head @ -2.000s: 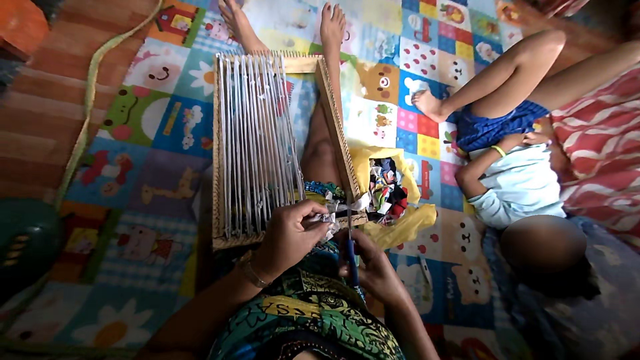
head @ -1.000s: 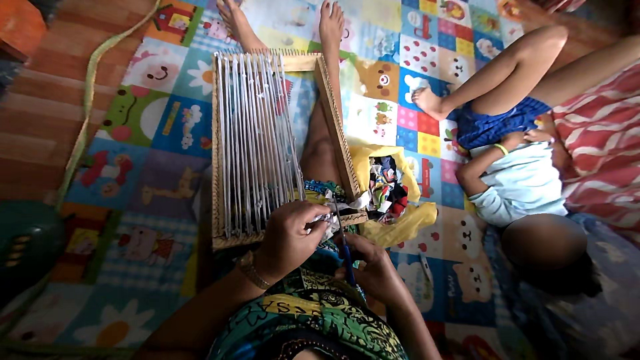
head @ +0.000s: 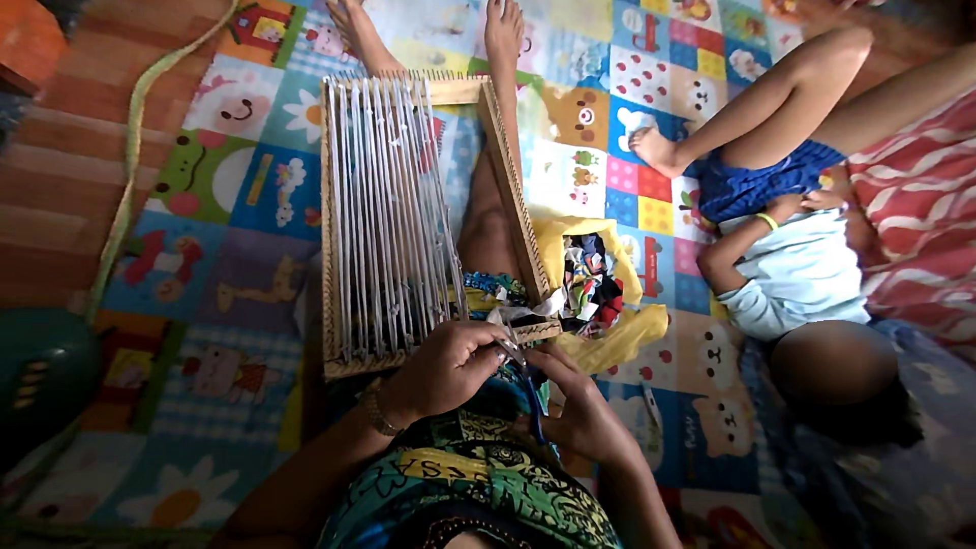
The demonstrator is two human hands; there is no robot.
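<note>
A wooden frame loom (head: 518,198) with nails along its edges lies over my legs, strung lengthwise with pale fabric strips (head: 389,221) on its left and middle part. At its near right corner, my left hand (head: 457,362) pinches a whitish fabric strip (head: 526,310). Blue-handled scissors (head: 532,396) are in my right hand (head: 583,404), their blades at the strip beside my left fingertips. Right of the loom, a yellow plastic bag (head: 627,263) holds multicoloured cloth scraps (head: 587,290).
A person (head: 793,267) lies on the right beside a red and white patterned cloth (head: 923,213). Under everything spreads a colourful printed mat (head: 229,183). A long greenish strap (head: 133,145) runs along the left, near a dark green object (head: 46,381). A slim pale object (head: 653,415) lies right of my right hand.
The scissors and the fingers of both hands have shifted slightly at the loom's near right corner. More of the whitish strip now shows stretched toward the yellow bag. The loom stays in place.
</note>
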